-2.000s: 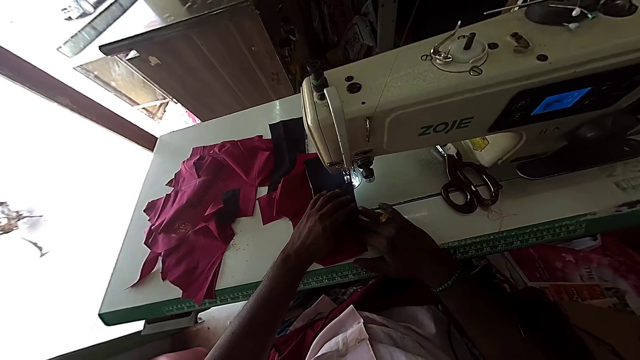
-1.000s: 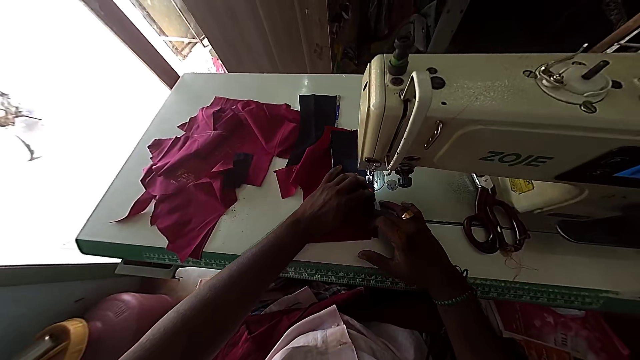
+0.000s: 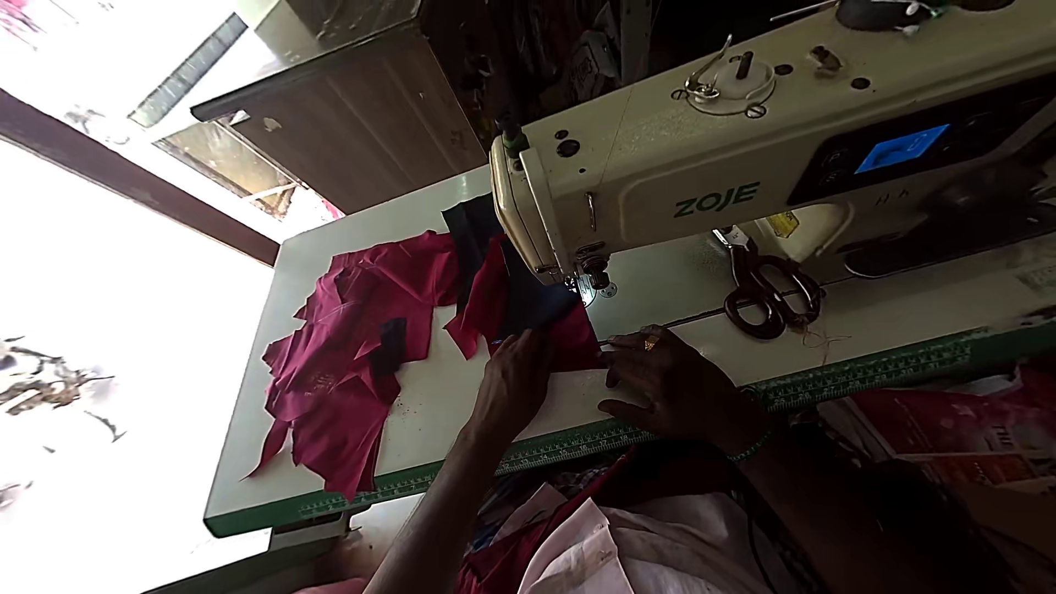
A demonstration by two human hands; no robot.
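A Zoje sewing machine point(image 3: 660, 181) stands over the work, with its lit needle area point(image 3: 584, 290) above dark blue and magenta cloth. My left hand point(image 3: 516, 379) has its fingertips on the dark blue cloth point(image 3: 528, 297), left of and nearer me than the needle. Beside the right edge of the magenta cloth point(image 3: 573, 342) lies my right hand point(image 3: 660, 375), wearing a ring, its thumb spread; whether it pinches the edge is unclear. More magenta cloth pieces point(image 3: 355, 330) lie at the left, a small dark piece point(image 3: 389, 346) on them.
Dark-handled scissors point(image 3: 771, 297) lie under the machine's arm, near loose thread point(image 3: 825, 338). A measuring tape point(image 3: 569, 445) runs along the table's green front edge. Behind the table stands a wooden cabinet point(image 3: 379, 115). Printed packets point(image 3: 949, 421) are below at the right.
My left hand has drawn back from the needle area toward the near part of the cloth. More of the dark blue cloth shows beside the needle. The view has shifted and turned.
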